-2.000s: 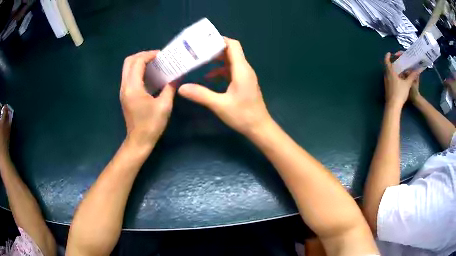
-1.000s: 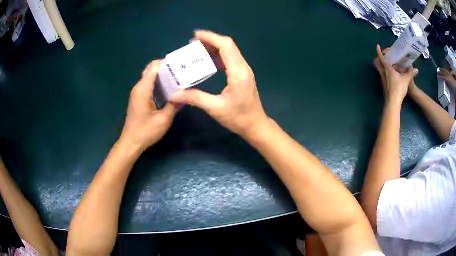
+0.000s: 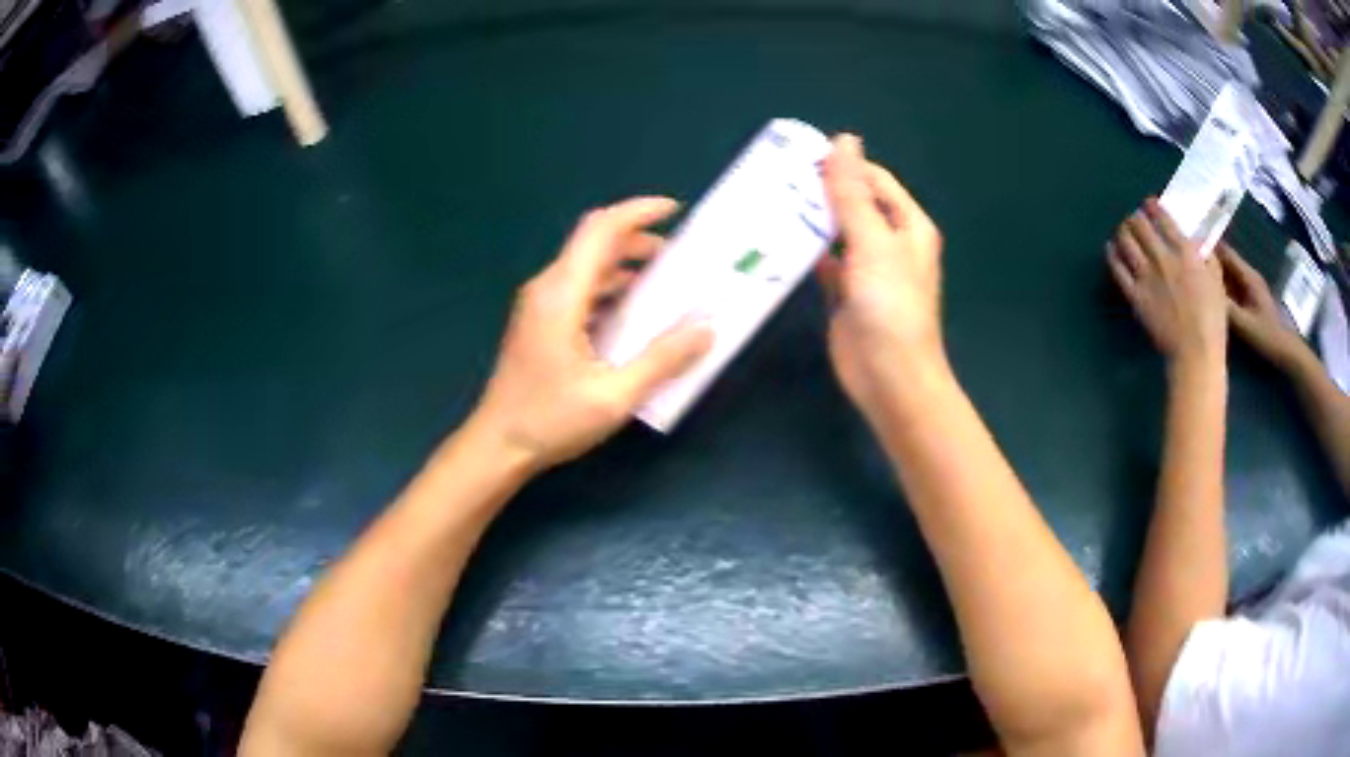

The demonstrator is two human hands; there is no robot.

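A long white carton (image 3: 726,274) with a small green mark on its upper face is held slanted above the dark green table, its far end up and to the right. My left hand (image 3: 578,326) grips its lower left part, thumb on the printed face and fingers around the far side. My right hand (image 3: 888,266) is at the upper right end, fingers against the end and side edge. The far end's flap is partly hidden by my right fingers and blurred.
The dark green table (image 3: 489,562) has a curved near edge. At right another person's hands (image 3: 1177,281) hold a white carton (image 3: 1211,170). A grey-white heap (image 3: 1140,67) lies at upper right. White cartons (image 3: 33,340) are at the left edge. A cream rod (image 3: 284,71) is at upper left.
The carton has moved right and turned from its end to show its long face with the green mark. Both my hands have moved right with it. White cartons now show at the left edge.
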